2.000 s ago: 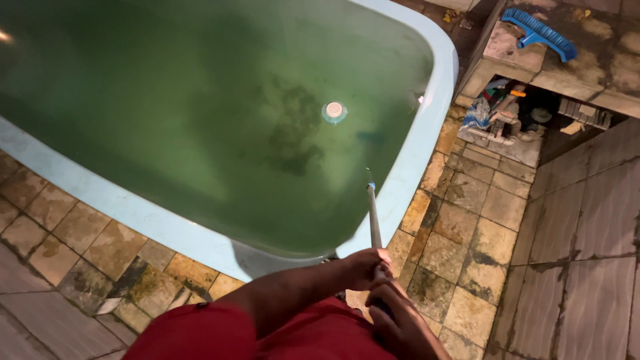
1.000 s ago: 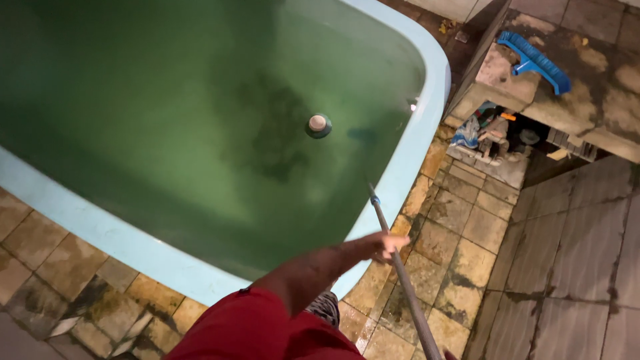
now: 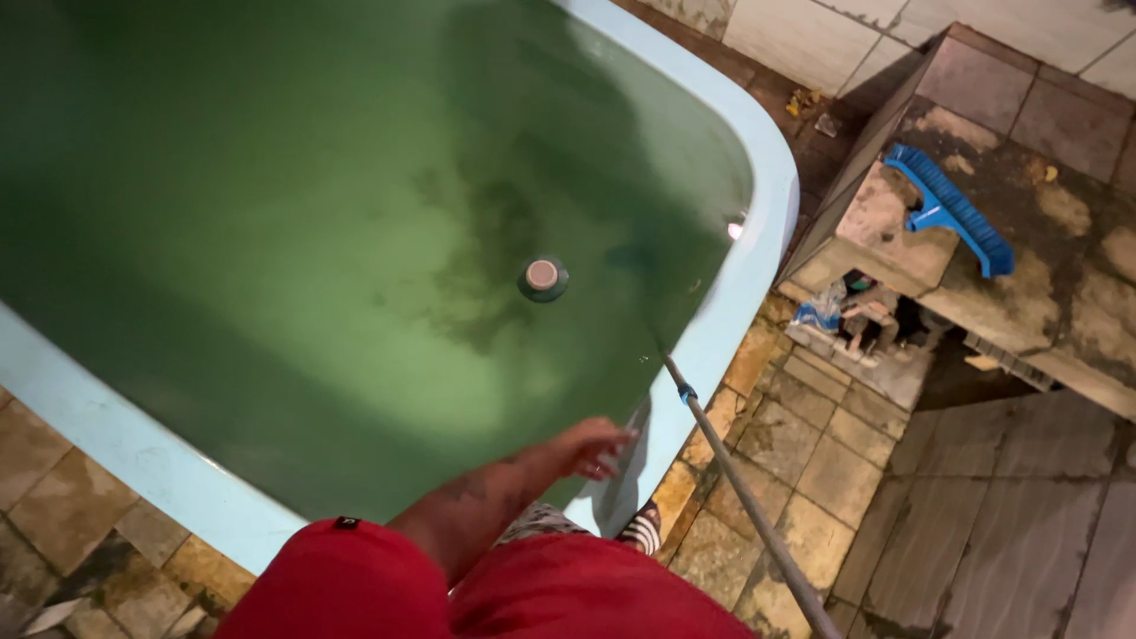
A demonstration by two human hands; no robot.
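My left hand (image 3: pixel 596 447) is held out over the inner edge of the pool's pale blue rim (image 3: pixel 770 133), off the pole, with its fingers apart and nothing seen in it. To its right, a long telescopic pole (image 3: pixel 754 510) with a blue collar (image 3: pixel 686 393) slants across the rim, its far end down in the green water. The pole's near end runs out at the bottom of the view; my right hand is not in sight. A round float with a pale top (image 3: pixel 542 275) sits in the water near a dark patch.
A blue pool brush head (image 3: pixel 951 209) lies on a stained tiled ledge (image 3: pixel 1087 293) at the right. Pipes and a plastic bag (image 3: pixel 821 309) show in the opening beneath. Stone paving (image 3: pixel 785 435) borders the rim, and a sandaled foot (image 3: pixel 642 529) stands beside it.
Two seconds ago both hands were on the pole; one second ago only my left hand was seen at it. My left hand has since come off the pole, which now reaches out of the bottom edge.
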